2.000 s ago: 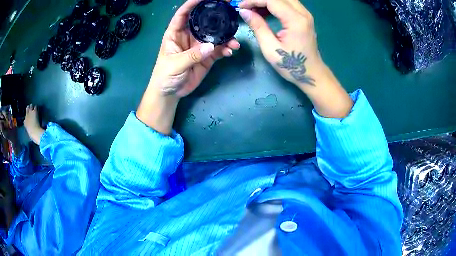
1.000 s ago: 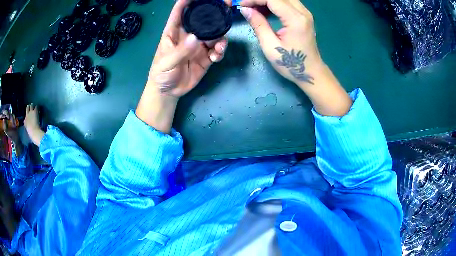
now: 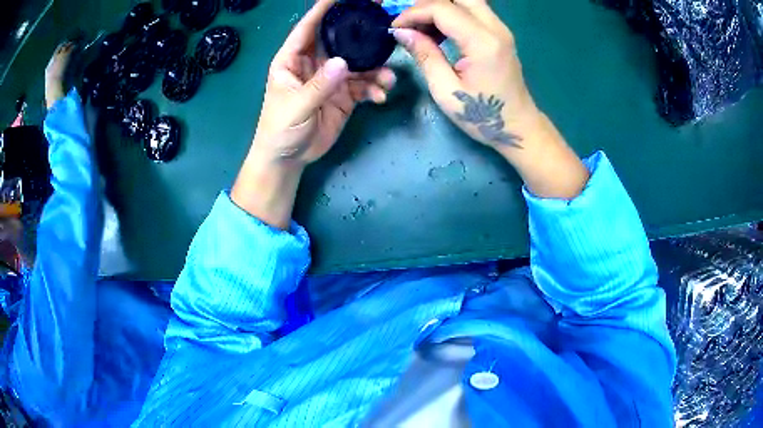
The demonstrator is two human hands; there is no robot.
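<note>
A round black plastic housing (image 3: 358, 35) is held above the bench at the top centre. My left hand (image 3: 314, 96) grips it by its rim, with the thumb on the near edge and fingers beneath. My right hand (image 3: 460, 58) is at the housing's right edge, thumb and index finger pinched together. Something small and pale may be between these fingertips; it is too small to tell. A cluster of glossy black units (image 3: 163, 139) lies at the left of the bench.
Clear plastic bag (image 3: 711, 54) and dark small parts (image 3: 672, 84) lie at the right. A bright blue tray edge (image 3: 400, 5) shows behind my fingers. Another person's sleeve (image 3: 67, 192) is at the left bench edge. Shiny clear packing (image 3: 719, 318) is at my lower right.
The housing has moved slightly right, against my right fingertips, and its face has tilted. The other person's arm at the left has reached forward towards the black units.
</note>
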